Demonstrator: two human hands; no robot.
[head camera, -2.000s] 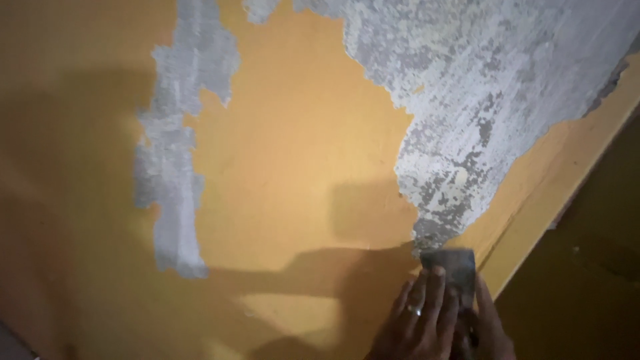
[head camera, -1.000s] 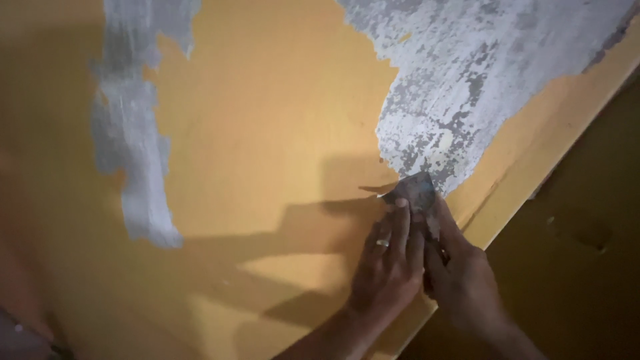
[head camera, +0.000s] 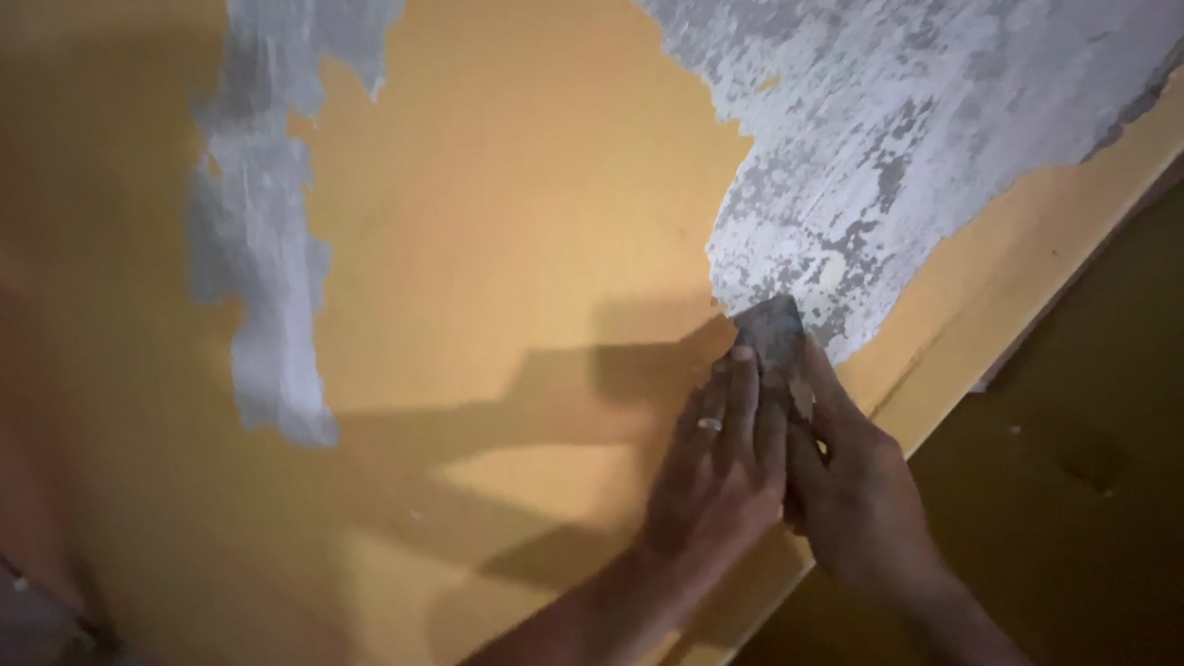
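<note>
Yellow-orange paint covers a wall (head camera: 518, 213), with a large stripped grey-white patch (head camera: 832, 185) at the upper right. A dark, flat scraper blade (head camera: 775, 331) lies against the lower tip of that patch. My right hand (head camera: 860, 481) grips the scraper from the right, its handle mostly hidden by my fingers. My left hand (head camera: 726, 462), with a ring on one finger, lies with its fingertips pressed on the scraper's near part beside my right hand.
A second bare grey strip (head camera: 268, 277) runs down the wall at the left. The wall's edge (head camera: 980, 370) slants along the right, with a dark brownish surface (head camera: 1064, 481) beyond it. Shadows of my arms fall across the paint.
Both hands and the scraper have moved up onto the patch's lower tip since two seconds ago. In the last second the blade has shifted slightly, and flakes beside it no longer show.
</note>
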